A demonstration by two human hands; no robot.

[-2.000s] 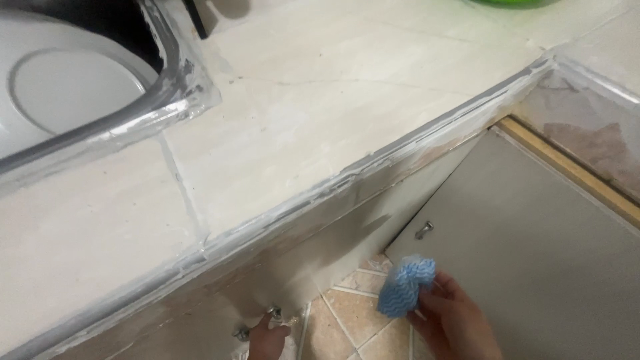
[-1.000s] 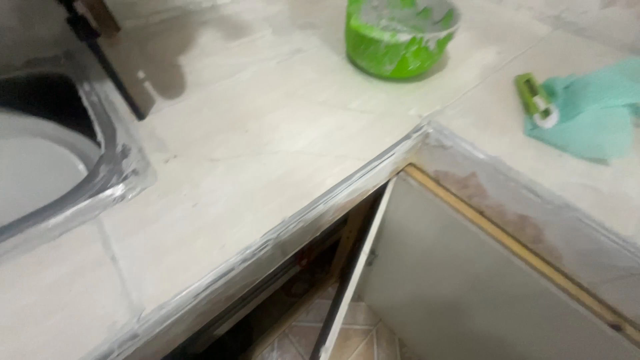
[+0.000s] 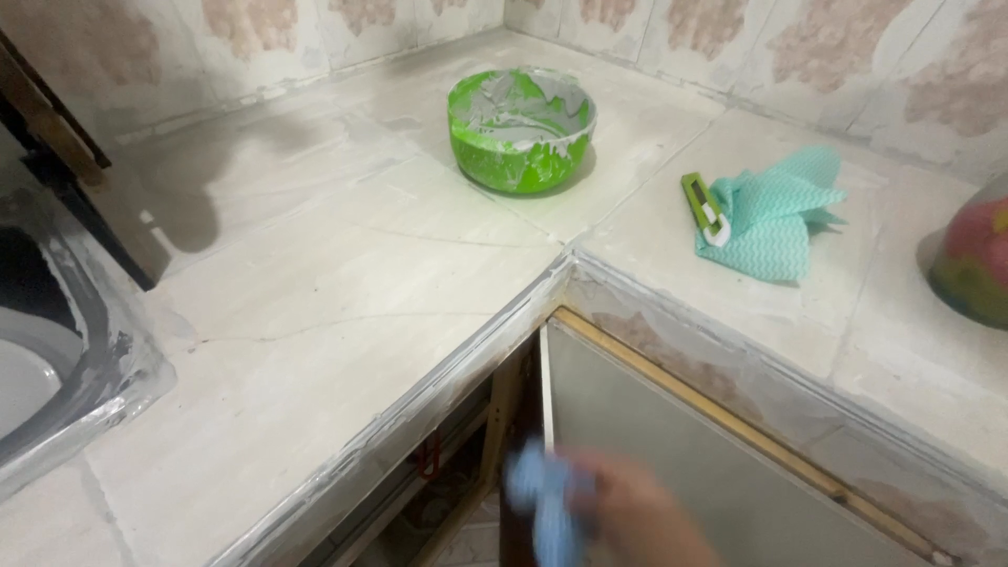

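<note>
My right hand (image 3: pixel 630 504), blurred, holds a crumpled blue cloth (image 3: pixel 543 496) in front of the edge of a grey cabinet door (image 3: pixel 661 441), low in the view. Left of the cloth, the cabinet beneath the tiled countertop (image 3: pixel 331 260) stands open, with a red hook-like item (image 3: pixel 429 455) in its dark inside. A green bowl (image 3: pixel 521 134) smeared with grey grout or paste rests near the counter's corner. To its right a teal cloth (image 3: pixel 776 213) lies bunched, with a green and white utility knife (image 3: pixel 705 209) against it. My left hand is out of view.
At the left are a sink (image 3: pixel 31 378) with a smeared rim and a dark upright piece (image 3: pixel 94 197) beside it. A rounded red and green object (image 3: pixel 976 260) stands at the right edge. Smeared tile walls (image 3: pixel 598 31) border the counter at the back.
The cabinet under the sink side, closed two seconds ago with my left hand at its handles, now stands open. My left hand has left the view. The view has swung up and right.
</note>
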